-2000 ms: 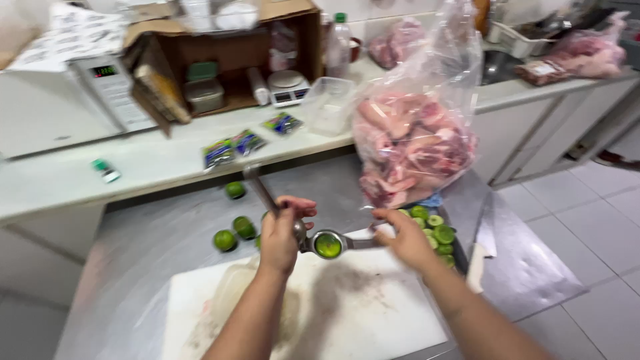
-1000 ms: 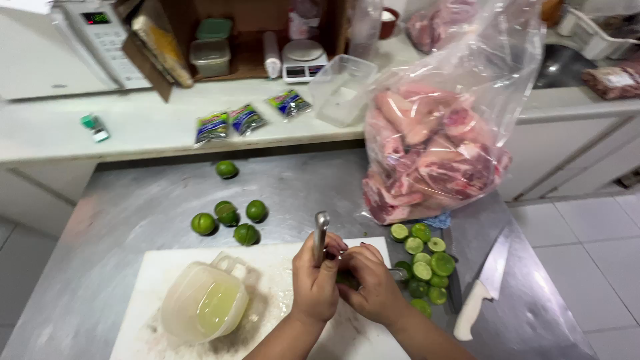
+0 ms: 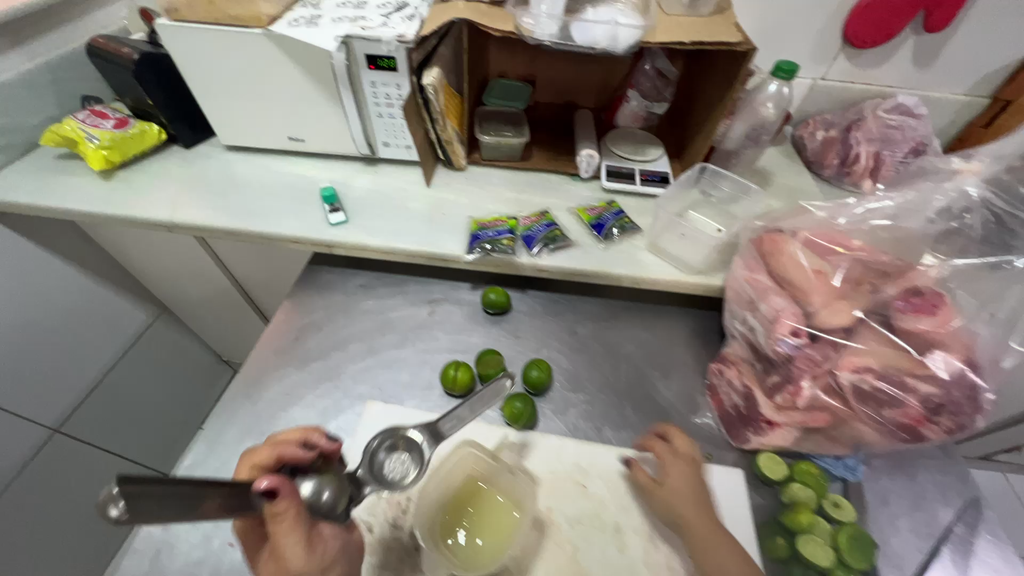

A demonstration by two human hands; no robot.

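My left hand (image 3: 300, 500) grips a metal citrus squeezer (image 3: 396, 458), whose hinged arms are spread apart; the visible cup has no lime half in it. Right beside that cup, a plastic container (image 3: 472, 516) of pale yellow-green juice stands on the white cutting board (image 3: 616, 500). My right hand (image 3: 668, 476) is over the board's right part with fingers a little apart, and nothing shows in it. Several whole limes (image 3: 520, 410) lie behind the board on the steel table. Cut lime halves (image 3: 816, 550) are heaped right of the board.
A clear bag of raw meat (image 3: 856, 344) stands at the right. A blurred knife (image 3: 948, 536) lies at the lower right. On the counter behind are seasoning packets (image 3: 544, 232), an empty plastic tub (image 3: 704, 218), a kitchen scale (image 3: 636, 164) and a microwave (image 3: 280, 88).
My hands were together at the squeezer and are now apart, the left one holding it open left of the juice container. The view has swung left.
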